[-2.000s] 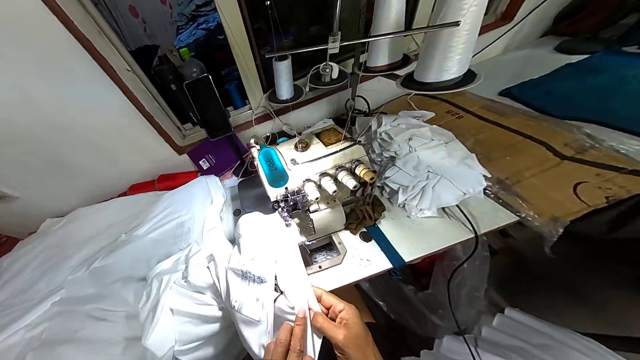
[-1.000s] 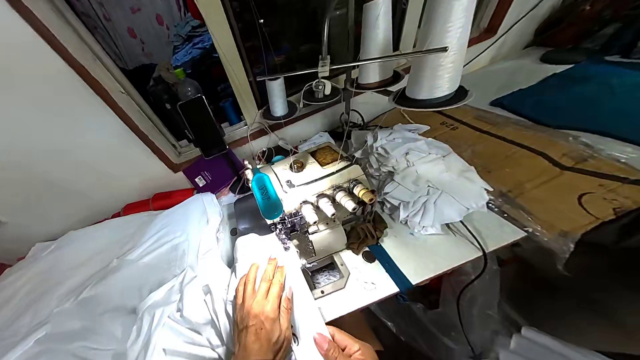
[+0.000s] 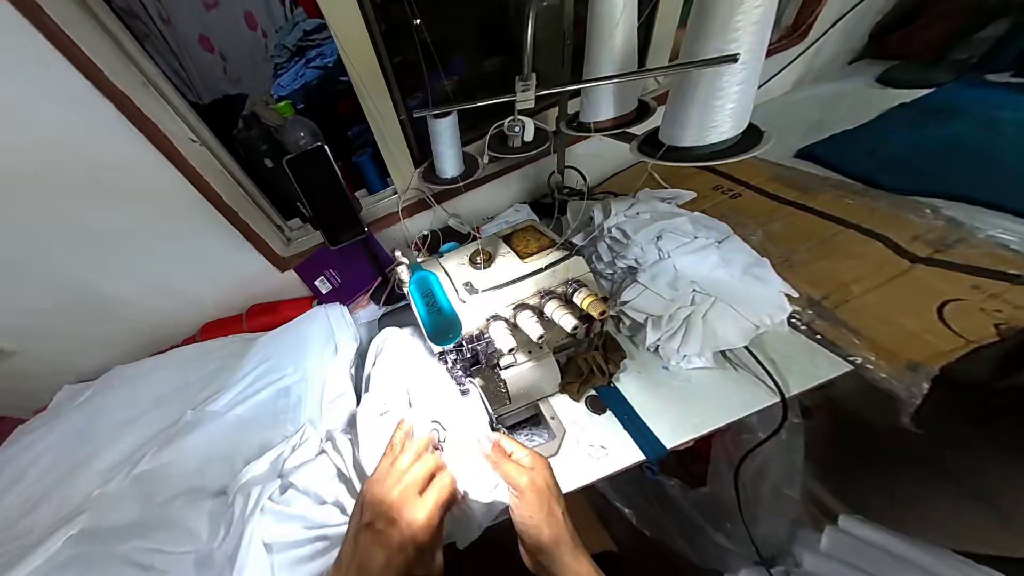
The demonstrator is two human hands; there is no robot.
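Observation:
A white fabric piece lies at the needle area of an overlock sewing machine, brightly lit from above. My left hand rests on this fabric with its fingers apart, pressing it from above. Just below the machine's front, my right hand pinches the fabric's right edge between thumb and fingers. The looper and needle parts sit directly ahead of both hands. More white cloth spreads over the left side, its folds touching the piece under my left hand.
A heap of white fabric scraps lies right of the machine. Thread cones stand behind it below a metal thread-guide bar. A smartphone leans by the window. A black cable hangs over the table's right edge.
My left hand has moved down from near the needle area. My right hand has moved up to the fabric's edge beside the machine.

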